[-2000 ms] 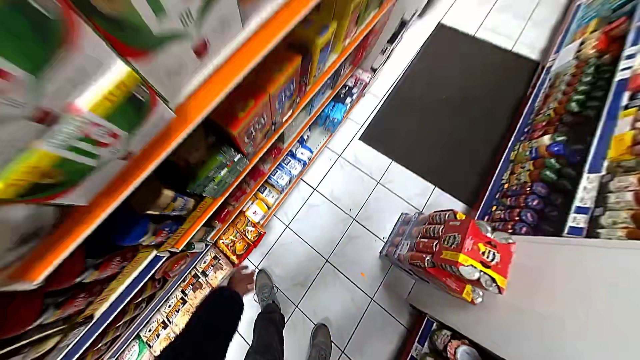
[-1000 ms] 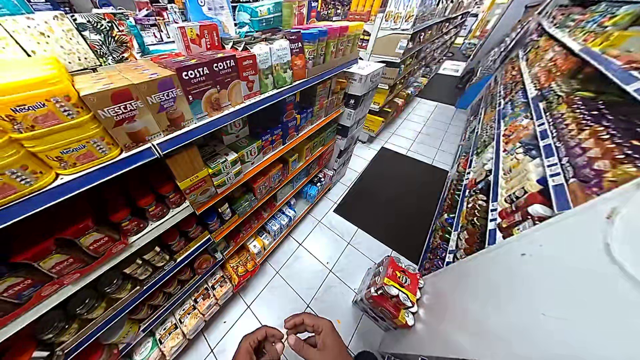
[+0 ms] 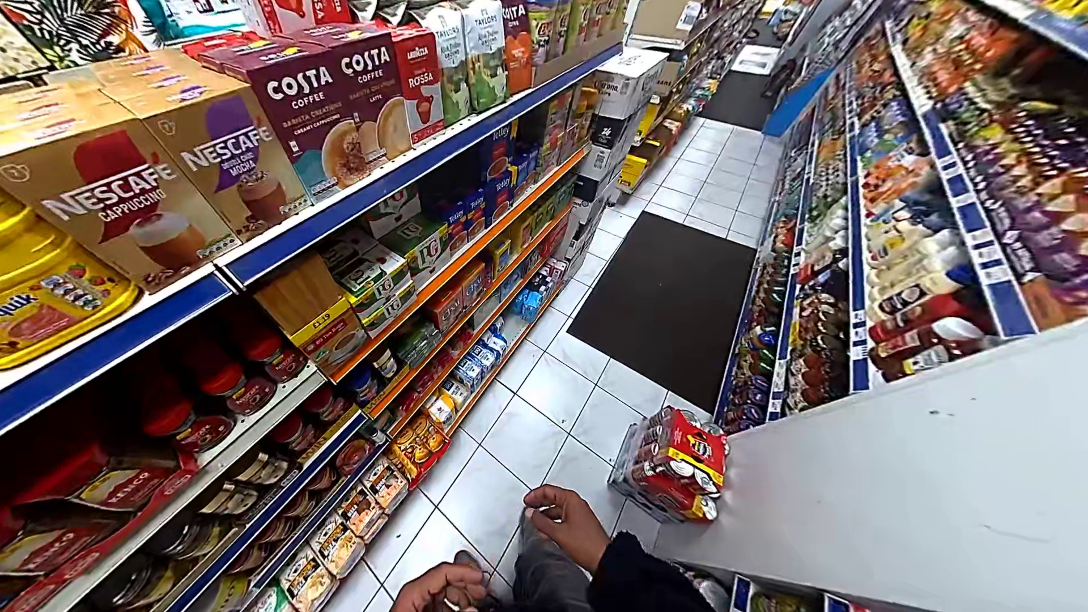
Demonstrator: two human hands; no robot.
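Note:
My right hand (image 3: 568,523) is in front of my legs at the lower middle of the head view, its fingers curled and thumb close to the index finger; whether anything small is between them cannot be told. My left hand (image 3: 440,588) lies lower and to the left at the bottom edge, partly cut off, with bent fingers. The hands are apart. Nearest on the right stands a shrink-wrapped stack of red drink cans (image 3: 671,463) on the tiled floor (image 3: 476,484). To the left, packets of biscuits (image 3: 338,544) line the bottom shelf.
Left shelving holds Nescafé boxes (image 3: 127,191), Costa coffee boxes (image 3: 297,110), PG tea boxes (image 3: 421,246) and coffee jars (image 3: 251,395). A dark mat (image 3: 667,306) lies in the aisle. At the right stand a white panel (image 3: 918,476) and shelves of bottles (image 3: 926,340). Stacked cartons (image 3: 625,85) stand farther on.
One second ago both hands were close together with fingertips nearly meeting; now they are apart, the left lower and partly out of view. The view has swung up from two seconds ago.

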